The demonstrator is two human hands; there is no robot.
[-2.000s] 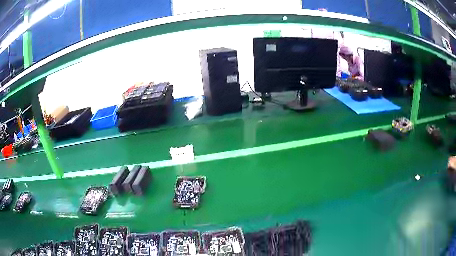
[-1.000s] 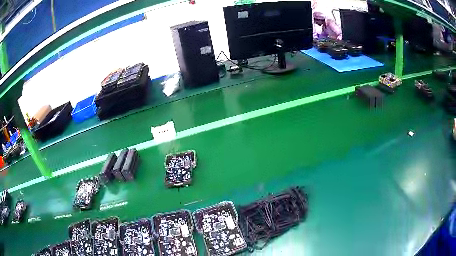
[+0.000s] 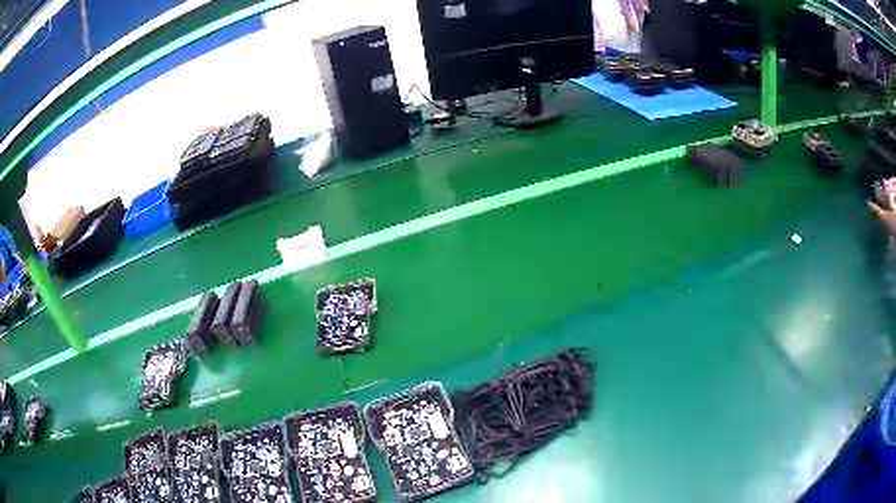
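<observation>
Neither of my hands is in view. Nearest in front, a row of black housings with speckled circuit boards [image 3: 418,440] lies along the bottom left and centre. A tangled heap of thin black rubber rings [image 3: 526,408] lies against the row's right end. One separate housing with a circuit board [image 3: 346,316] lies above the row. Another speckled housing [image 3: 162,374] lies further left, beside several upright plain dark blocks [image 3: 225,314].
A white card [image 3: 302,248] stands on the light-green strip. Behind are a computer tower [image 3: 363,93], a monitor [image 3: 509,44], a blue bin [image 3: 150,207] and a blue mat [image 3: 656,96]. Another person's hand [image 3: 885,204] shows at the right edge. Blue cloth [image 3: 865,457] fills the bottom right corner.
The view has tilted and dropped, so more of the housing row and ring heap shows. The parts on the green surface keep their places. More of the other person's hand shows.
</observation>
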